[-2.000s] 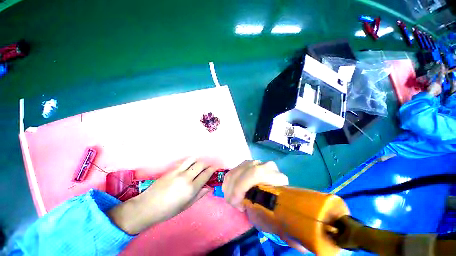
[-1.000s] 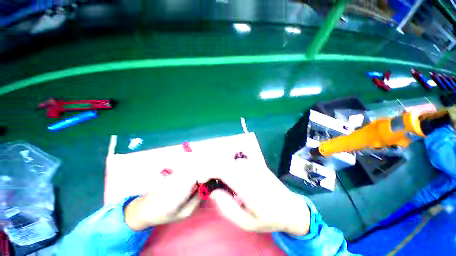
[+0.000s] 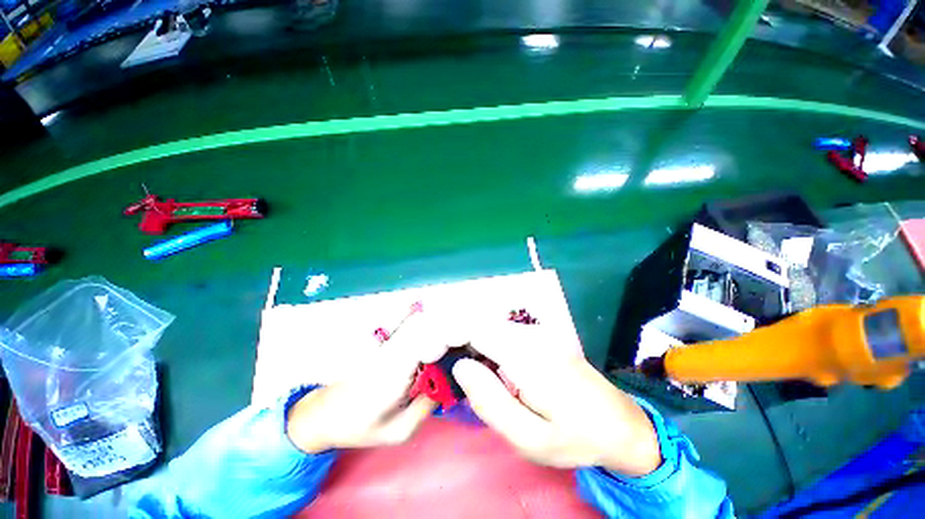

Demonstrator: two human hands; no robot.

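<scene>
A red plastic housing [image 3: 434, 385] with a dark part at its end is held between my two hands above the near part of the mat. My left hand [image 3: 370, 400] grips it from the left. My right hand [image 3: 538, 400] holds it from the right, with the thumb on the dark part. The fingers hide most of the housing. A small red piece with a thin strand [image 3: 401, 322] lies on the mat [image 3: 304, 340] beyond my hands. Small dark red parts [image 3: 522, 316] lie in a pile at the mat's upper right.
The orange screwdriver [image 3: 781, 350] hangs at the right, its tip over the white-topped screw feeder [image 3: 735, 266]. A clear plastic bag [image 3: 86, 350] is at the left. Another red housing [image 3: 198, 212] and a blue cylinder [image 3: 190, 240] lie at the far left.
Two seconds ago my right hand held the screwdriver; now it hangs by the feeder and both hands hold the housing. Since one second ago, the view has shifted and the hands have stayed together.
</scene>
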